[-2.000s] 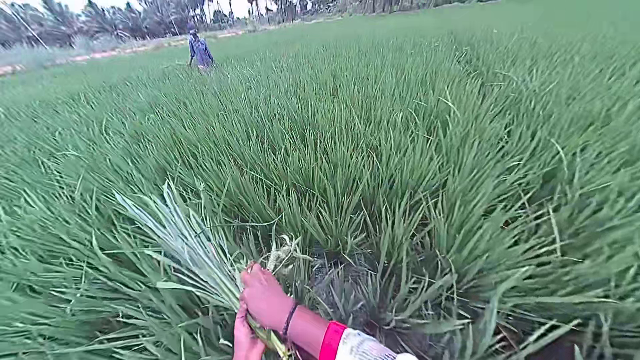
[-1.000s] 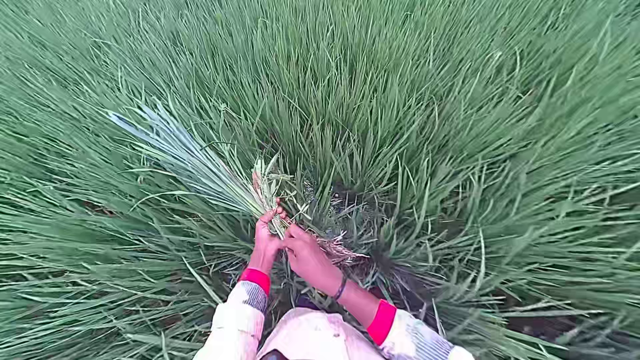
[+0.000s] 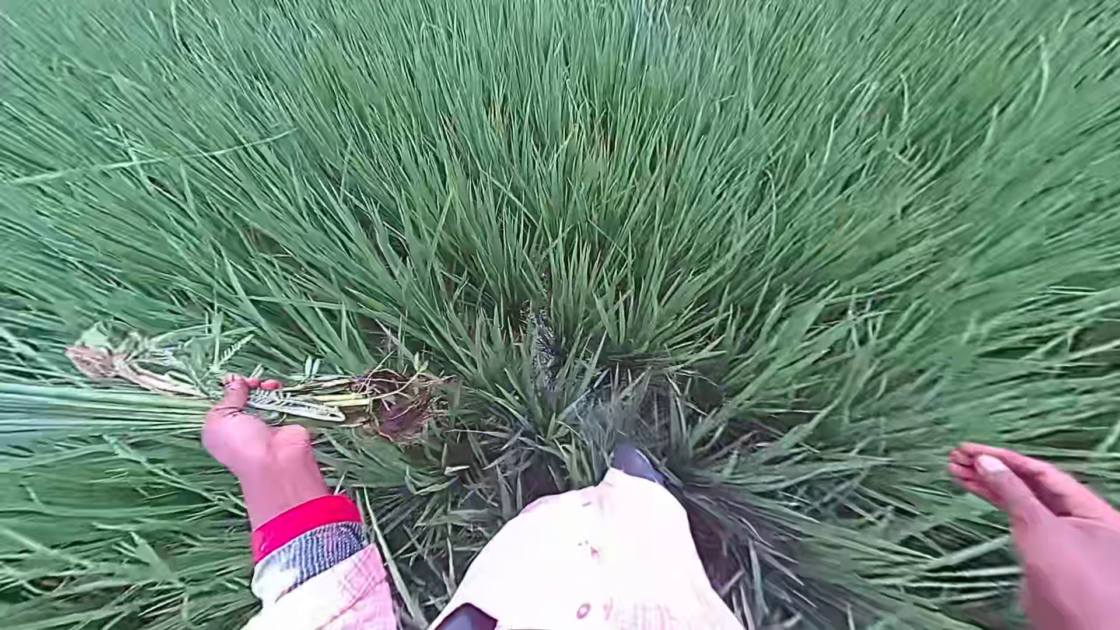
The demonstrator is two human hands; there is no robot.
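My left hand (image 3: 254, 437) is closed around a bundle of uprooted grassy plants (image 3: 114, 407) at the left of the head view. The bundle lies nearly level, its long leaves running off the left edge and its brown, soil-stained roots (image 3: 407, 407) pointing right. Paler stems with a reddish root end lie across it, above the long leaves. At the lower right, my right hand (image 3: 1041, 507) hangs over the green blades, holding nothing visible, its fingers bent and close together; whether they touch is unclear.
Dense, tall green grass-like crop (image 3: 569, 175) surrounds me on all sides. A darker gap with bent blades and wet-looking ground (image 3: 652, 407) lies ahead of my light-coloured garment (image 3: 595, 560). A dark shoe or boot tip (image 3: 636, 462) shows just beyond the garment.
My hands were together on the bundle and are now wide apart. My left hand has carried the bundle left; my right hand has let go and moved right. The view has tilted down from the field and distant person.
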